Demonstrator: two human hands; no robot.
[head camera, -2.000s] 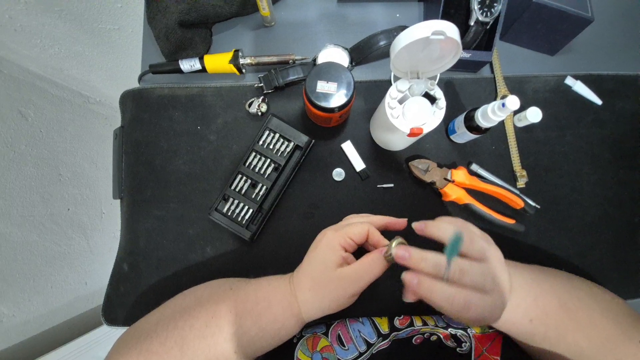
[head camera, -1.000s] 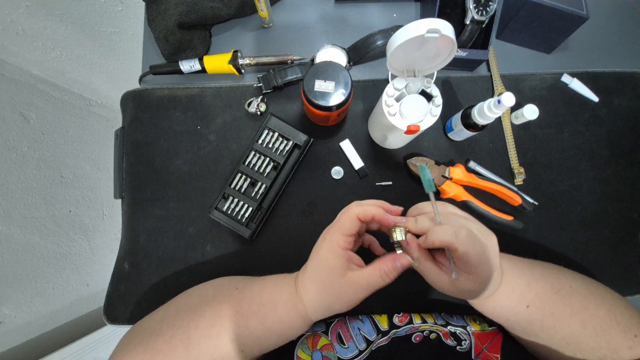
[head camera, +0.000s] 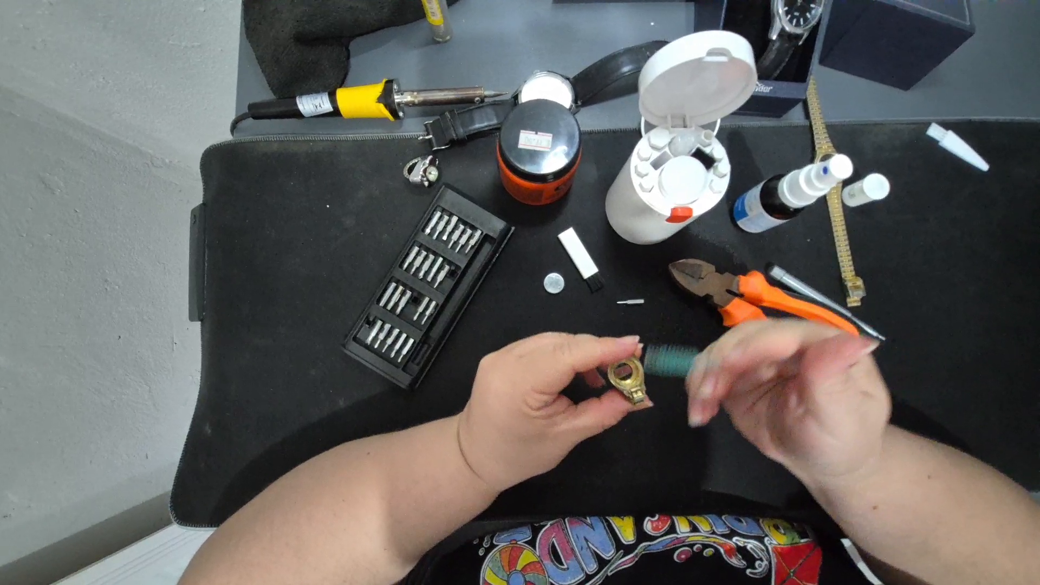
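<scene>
My left hand (head camera: 536, 406) pinches a small gold-coloured watch case (head camera: 627, 379) between thumb and fingertips, its round opening facing the camera. Just to the right, my right hand (head camera: 796, 394), somewhat blurred, holds a small brush with green bristles (head camera: 670, 360). The bristle end points at the watch case; whether they touch I cannot tell. The brush's handle is hidden by the hand. Above the hands lie a tiny metal screwdriver bit (head camera: 630, 301), a round silvery disc (head camera: 553, 283) and a white brush with black bristles (head camera: 578, 250).
Left of centre is a black bit case (head camera: 426, 284). Orange-handled pliers (head camera: 772, 301) lie near my right hand. Behind stand an orange jar (head camera: 536, 183), an open white container (head camera: 642, 203) and a spray bottle (head camera: 768, 203). A soldering iron (head camera: 361, 101) and a gold watch bracelet (head camera: 837, 236) lie farther out.
My right hand has moved away from the left and its fingers have spread more. The green-bristled brush, upright a second ago, now lies level, pointing left. The watch case has turned in my left hand.
</scene>
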